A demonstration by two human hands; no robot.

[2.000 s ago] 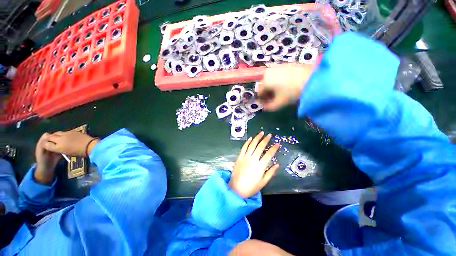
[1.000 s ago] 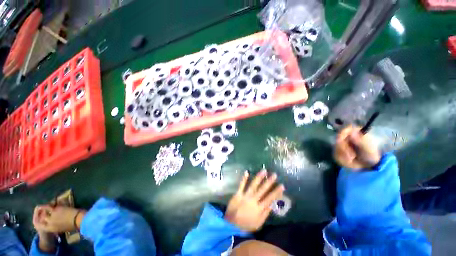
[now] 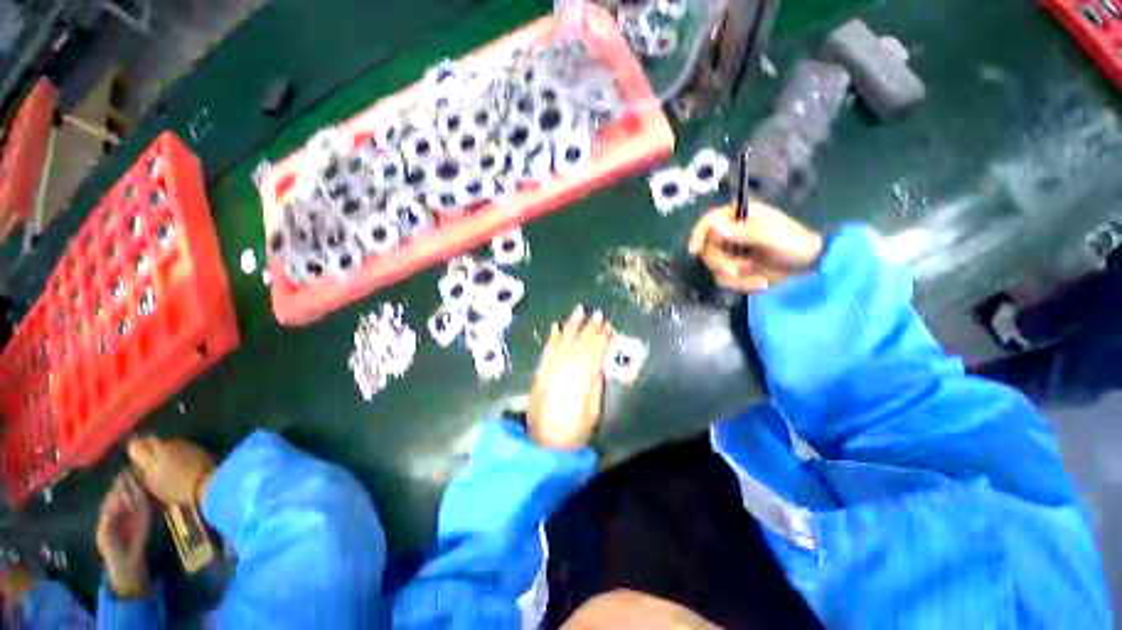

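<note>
My left hand [image 3: 571, 384] lies flat on the bench, palm down, fingers close together, its fingertips beside a single lens module [image 3: 625, 358]. I cannot see anything held in it. My right hand [image 3: 753, 246] holds a slim black pen-like tool [image 3: 743, 185], pointing up, above the bench right of the gold-brown tangle of fine pins [image 3: 642, 278]. A small overlapping stack of modules [image 3: 477, 302] lies left of the pins. A silvery-white heap of small pieces [image 3: 383, 350] lies left of that stack.
A long red-pink tray [image 3: 468, 228] heaped with modules lies beyond the stack. A red compartment tray [image 3: 185, 283] stands at left. Two modules [image 3: 688, 181] lie right of the long tray. Grey blocks [image 3: 876, 68] lie at upper right. A neighbour's hands [image 3: 166, 474] hold a brass-yellow piece at lower left.
The view has shifted. My right hand, seen over the stack two seconds ago, is now at the right with the black tool. My left hand's fingers have closed together beside the single module.
</note>
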